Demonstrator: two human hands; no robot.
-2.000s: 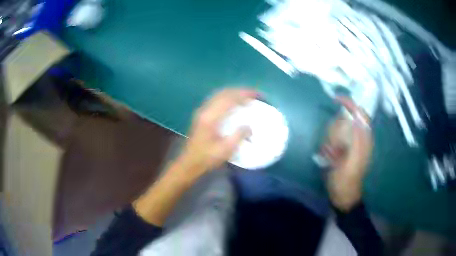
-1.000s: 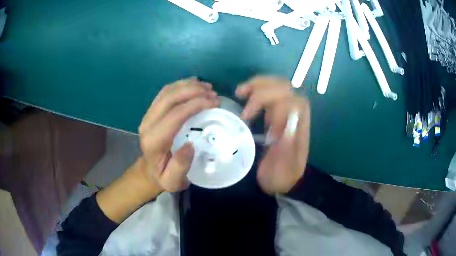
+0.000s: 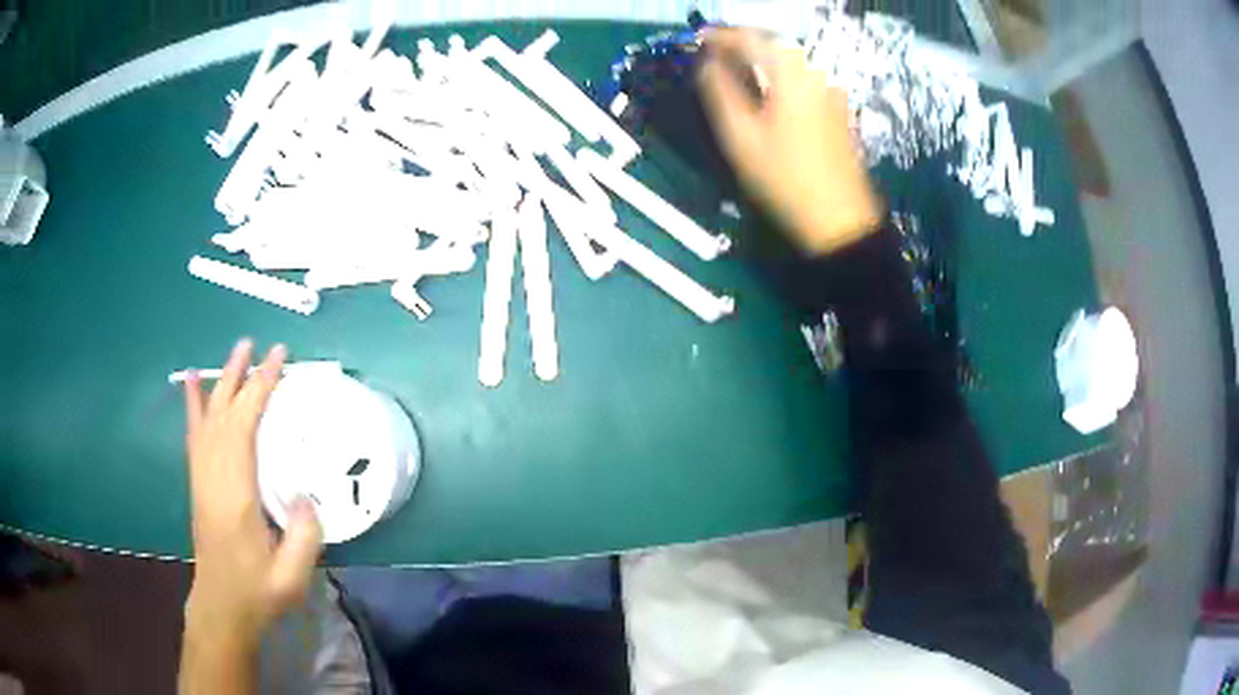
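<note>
My left hand (image 3: 242,502) holds a white round housing (image 3: 340,455) at the bench's near left, thumb on its face and fingers at its left side. A thin white piece sticks out to the left at the housing's top. My right hand (image 3: 788,129) is at the far side, over the bundle of black antenna cables (image 3: 669,102). Its fingertips are at the cables; whether they grip one cannot be told. The forearm hides part of the bundle. White antenna arms (image 3: 353,204) lie in a large pile at the centre left.
Small whitish-silver parts (image 3: 938,102) are heaped at the far right. A white housing (image 3: 1097,368) sits at the right bench edge, another (image 3: 19,190) at the far left. A pale rail (image 3: 177,75) borders the far side.
The view has shifted right. The housing has stayed in my left hand, now lower left with a thin white piece projecting. My right hand has left the housing and reached out to the cables.
</note>
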